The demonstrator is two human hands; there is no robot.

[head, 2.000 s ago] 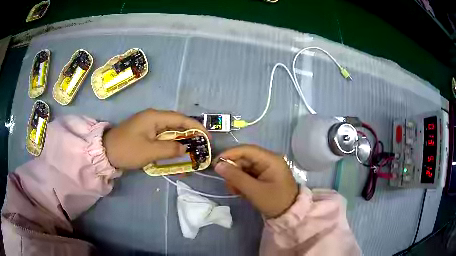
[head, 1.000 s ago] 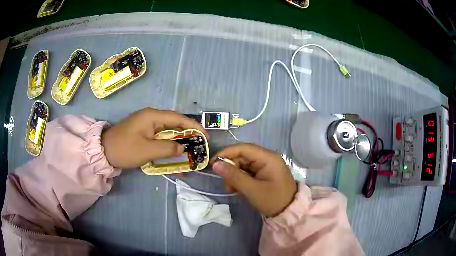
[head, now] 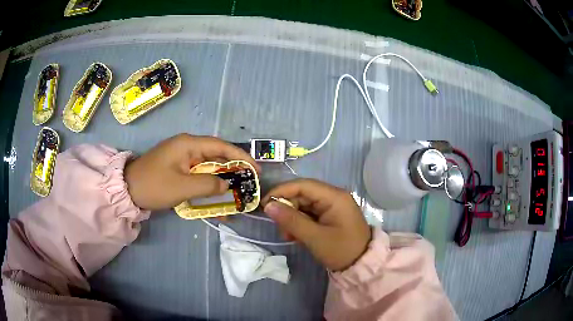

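Observation:
My left hand (head: 179,175) holds a half-assembled unit in an open cream shell (head: 210,209), open side up. Its dark circuit board (head: 246,185) lies at the right end, and my fingers cover part of the inside. My right hand (head: 317,216) pinches a charging cable plug (head: 281,201) between thumb and finger, just right of the shell's end. Whether the tip touches the shell cannot be told. A white cable (head: 251,241) runs below the hands. A USB tester (head: 269,150) with a lit screen lies behind the hands.
Several open units (head: 146,91) lie at the left. A white cloth (head: 248,264) lies below the hands. A bottle (head: 392,173), dark red leads (head: 465,226) and a power supply (head: 516,182) stand right. A white USB cable (head: 340,94) loops behind. A green conveyor (head: 283,19) carries units.
The units on the conveyor have moved to the right. Both hands hold nearly the same pose at the shell; the whole view has shifted slightly.

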